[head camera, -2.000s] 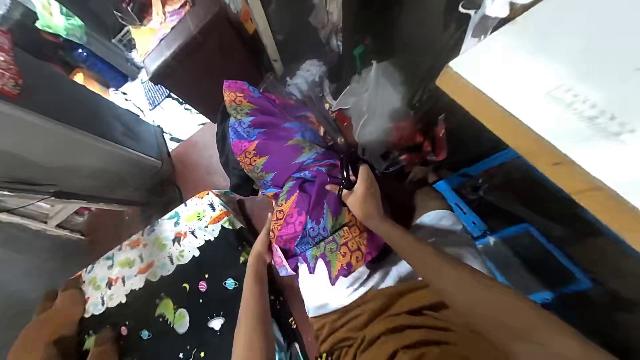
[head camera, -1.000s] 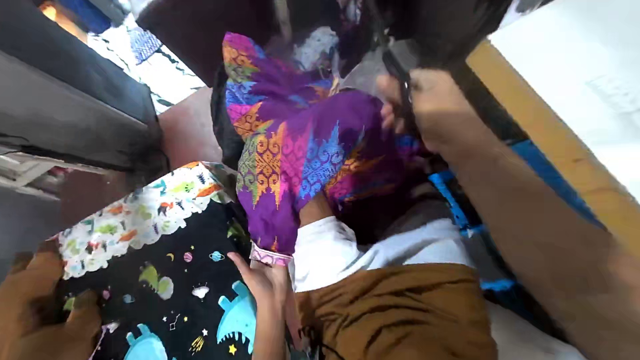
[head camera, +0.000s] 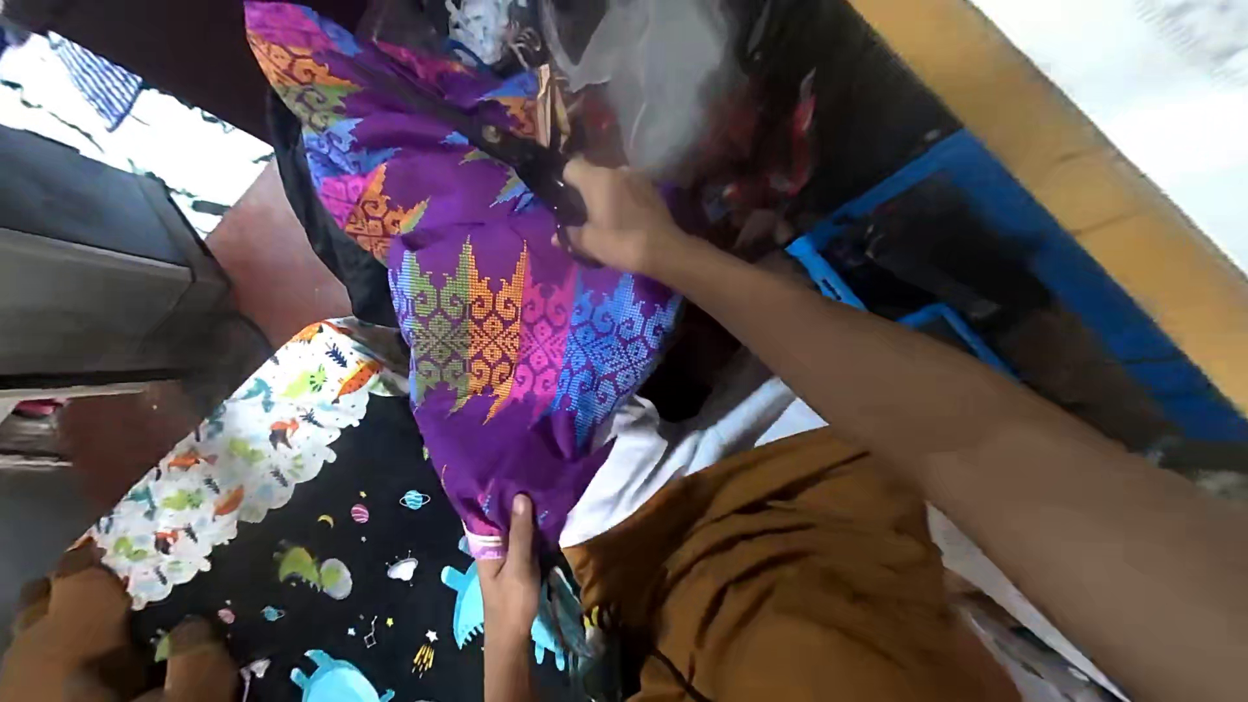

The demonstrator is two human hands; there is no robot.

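Observation:
A purple cloth with a multicoloured pattern (head camera: 497,331) lies bunched across the person's lap and stretches up to the left. My left hand (head camera: 512,565) grips its lower end, thumb on top. My right hand (head camera: 619,219) is closed around the handles of dark scissors (head camera: 531,166), whose blades point up and left over the upper part of the cloth. Whether the blades are apart cannot be told. Beside the purple cloth is a black printed cloth (head camera: 370,546) with a white scalloped border (head camera: 244,468).
Another person's hand (head camera: 78,634) rests at the black cloth's lower left. Blue plastic frames (head camera: 868,214) stand on the right, below a white table with a yellow-brown edge (head camera: 1063,185). A translucent plastic bag (head camera: 653,78) lies beyond my right hand. Grey furniture (head camera: 88,273) stands left.
The right hand with the scissors, raised on the right a second ago, is now over the purple cloth. My left hand has gone from the cloth's lower edge to a grip on it.

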